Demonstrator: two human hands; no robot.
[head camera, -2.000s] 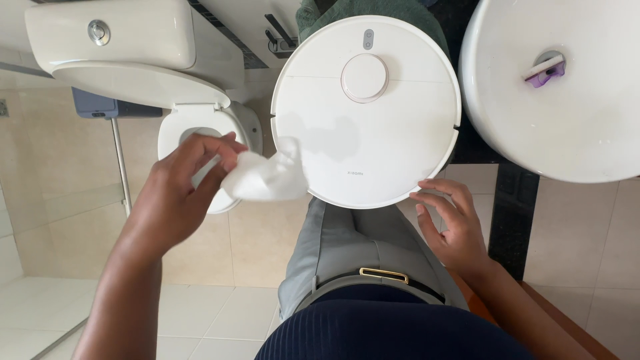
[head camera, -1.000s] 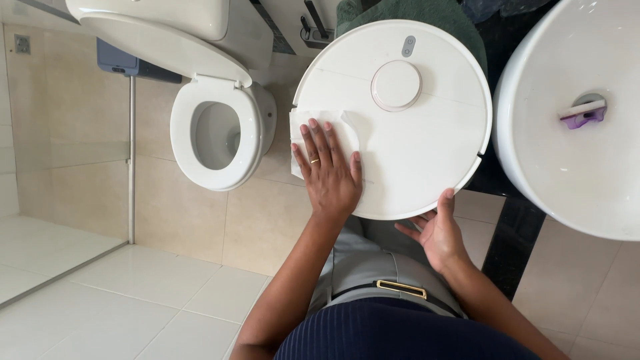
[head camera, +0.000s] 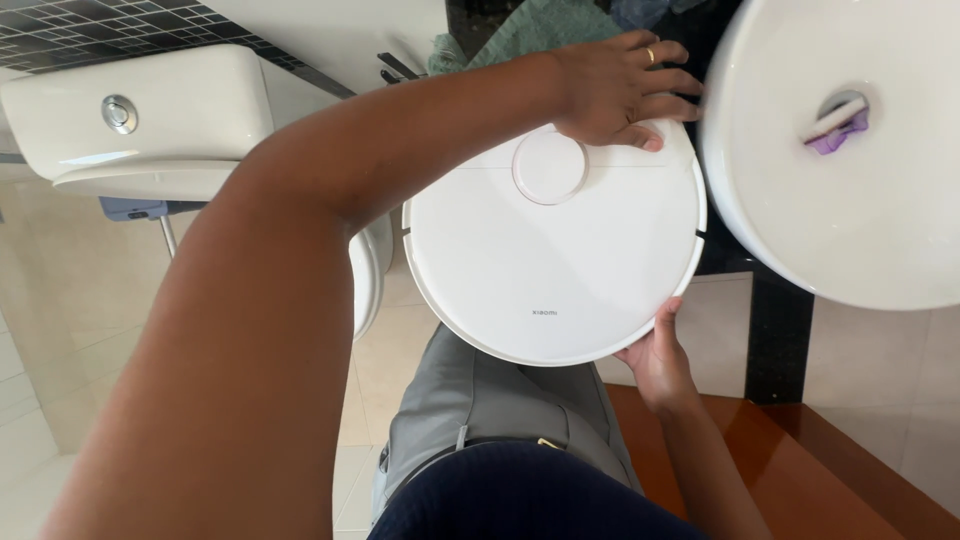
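A round white robot vacuum cleaner (head camera: 540, 255) with a raised round turret is held over my lap, its top facing up. My left hand (head camera: 630, 90) reaches across its far right part, palm down with fingers spread, the thumb near the rim. A pale edge of a thin white wipe (head camera: 679, 139) shows beside that thumb; most of the wipe is hidden under the hand. My right hand (head camera: 658, 360) grips the vacuum's near right rim, thumb on the edge and fingers beneath.
A white basin (head camera: 787, 247) stands close on the right, with a purple and white item (head camera: 840, 127) at its drain. Green cloth (head camera: 540, 34) lies beyond the vacuum on a dark counter. The toilet tank (head camera: 187, 97) is at left, with the bowl (head camera: 366, 281) partly behind my arm.
My left hand has moved from the vacuum's left side across to its far right edge. The wipe, plainly visible before, is now mostly covered. My right hand stays at the near right rim.
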